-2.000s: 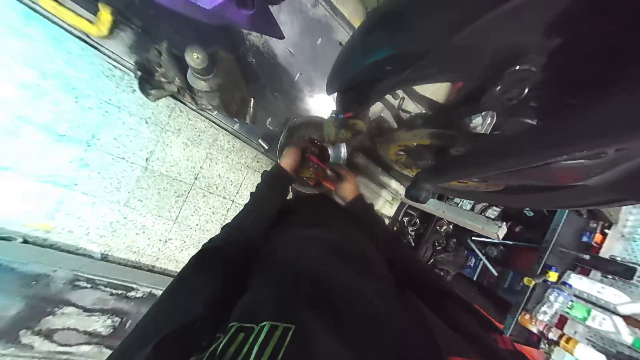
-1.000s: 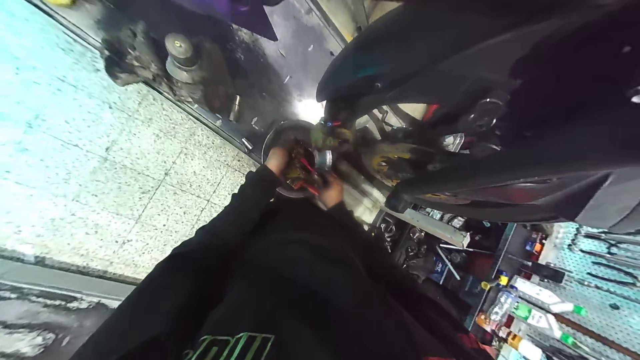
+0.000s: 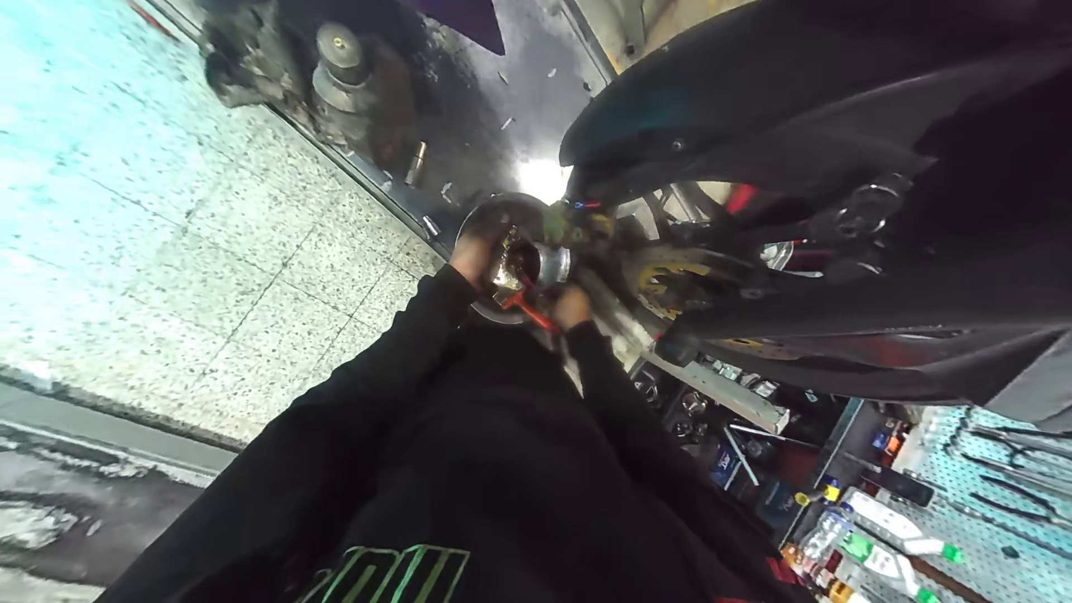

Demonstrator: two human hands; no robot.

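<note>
My left hand [image 3: 474, 256] is at the left side of a round metal basin [image 3: 505, 201] and grips a shiny, wet-looking metal part [image 3: 508, 266] over it. My right hand [image 3: 573, 308] is at the basin's right edge, closed on a brush-like tool with a red handle [image 3: 533, 313], whose far end touches the metal part. A silver cylindrical piece [image 3: 554, 265] lies between the part and the motorcycle. The fingertips of both hands are blurred or partly hidden.
A motorcycle with black bodywork [image 3: 754, 100] fills the right. A greasy mechanical part [image 3: 343, 75] and a metal socket [image 3: 416, 163] lie at upper left. Bottles [image 3: 875, 548] and pliers [image 3: 1017, 494] are at lower right; a metal bar [image 3: 720, 394] sticks out below the motorcycle.
The red-handled tool and the part in my left hand are turned differently and show more plainly. My right hand has shifted a little away from the part. The view has moved slightly.
</note>
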